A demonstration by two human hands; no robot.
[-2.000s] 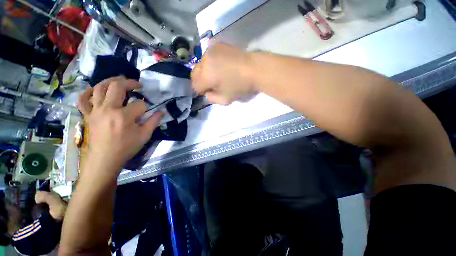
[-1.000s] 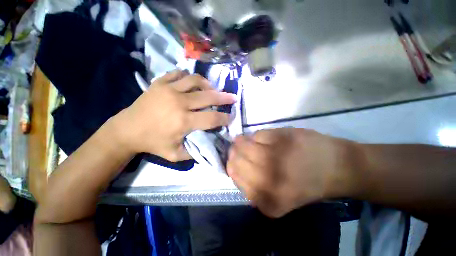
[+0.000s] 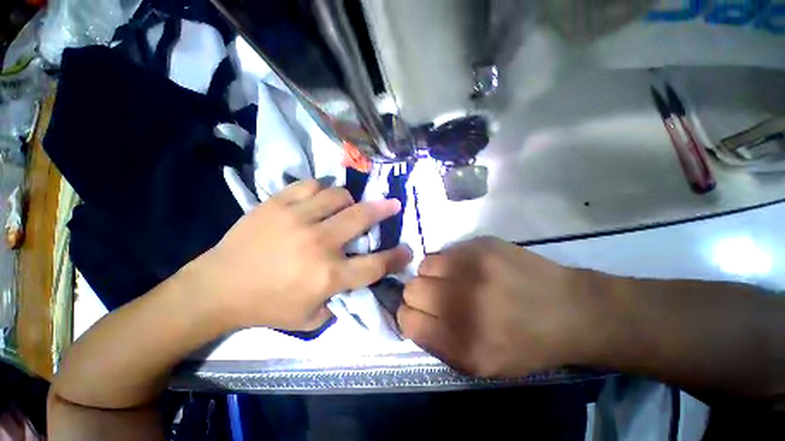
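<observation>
A navy garment lies at the left of the white machine table. White and black fabric runs from it to the bright spot under the needle area. My left hand lies over this fabric, its index fingertip just in front of the presser foot, pressing it down with fingers spread. My right hand has curled fingers that pinch the near edge of the fabric by the table's front. The needle tip and the pinched edge are hard to make out.
The sewing machine head spans the top. Snips with pinkish-red handles lie on the machine bed at right. A red-orange part sits left of the foot. A ruled strip runs along the front edge. A wooden edge is at left.
The view has shifted, showing more of the machine head. Since the oldest frame, my right hand has moved from beside the needle to the fabric's near edge, and my left hand has moved close to the foot.
</observation>
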